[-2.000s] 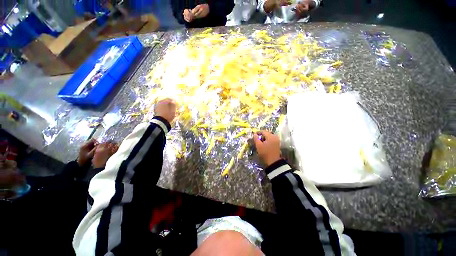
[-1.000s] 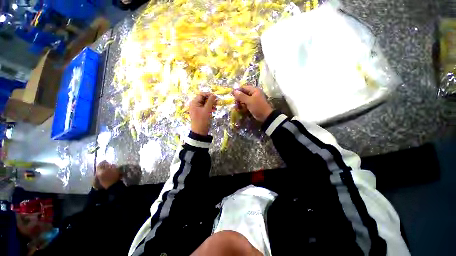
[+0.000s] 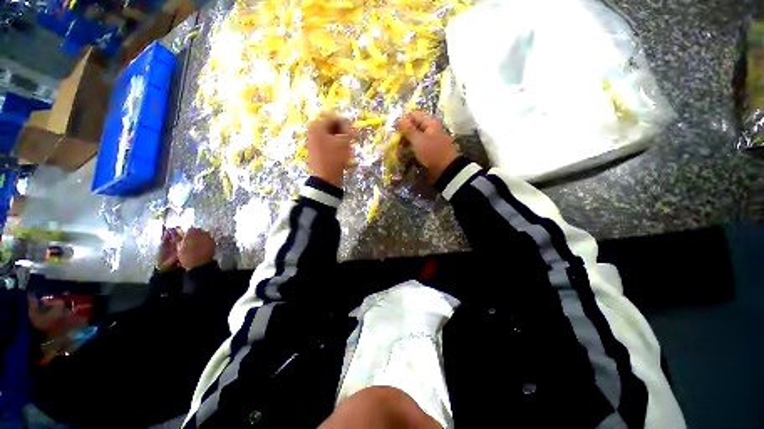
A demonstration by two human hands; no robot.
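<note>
A wide glittering pile of yellow pieces in clear film (image 3: 335, 59) lies on the speckled grey table in front of my hands. My left hand (image 3: 329, 149) is at the near edge of the pile with its fingers curled; whether it holds something is hidden. My right hand (image 3: 427, 144) is a little to its right, with thumb and fingertips together at a yellow piece (image 3: 394, 152). Glare and blur hide whether that piece is gripped or lies just behind the fingertips. The two hands are apart.
A large white packet in clear plastic (image 3: 557, 92) lies right of the pile. A blue tray (image 3: 136, 117) and a cardboard box (image 3: 71, 117) are at the left. Another person's hands (image 3: 188, 248) are at the table edge on the left. A bag (image 3: 754, 88) is at the far right.
Two seconds ago my hands were far apart over the pile; they came together at its near edge. Since then they have separated slightly, and the camera view has shifted.
</note>
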